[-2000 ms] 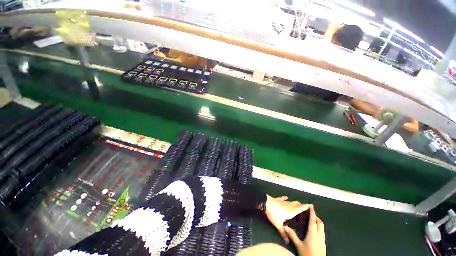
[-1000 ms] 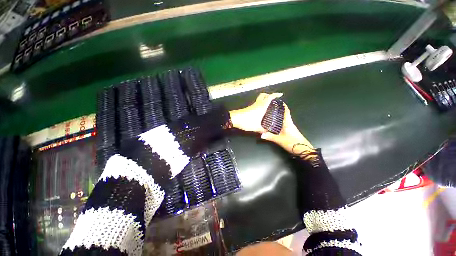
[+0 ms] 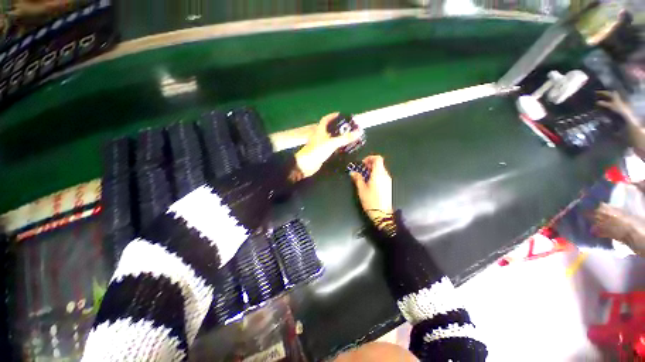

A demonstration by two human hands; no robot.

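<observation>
My left hand [image 3: 318, 148] holds a small stack of black keypads [image 3: 346, 133] above the dark green bench, right of the tray; pale marks show on its face. My right hand [image 3: 375, 185] is just below and to the right, apart from the left, with a few small dark keypads [image 3: 359, 170] between its fingertips. Rows of stacked keypads [image 3: 185, 152] stand in long ribbed columns in a tray at left. My left sleeve crosses over them and hides the middle of the rows. The near ends of the columns [image 3: 298, 249] show below the sleeve.
A printed sheet [image 3: 56, 283] lies left of the tray. A green conveyor belt [image 3: 283, 78] with pale rails runs behind. A black fixture tray [image 3: 56, 42] is at upper left. A white-headed tool [image 3: 534, 106] and a black tray [image 3: 583, 131] are at right, near another person's hands [image 3: 619, 223].
My hands have come apart; both were around one keypad stack before. The left now holds the stack higher and the right has a few pieces. The view has shifted, bringing another person's hands in at right.
</observation>
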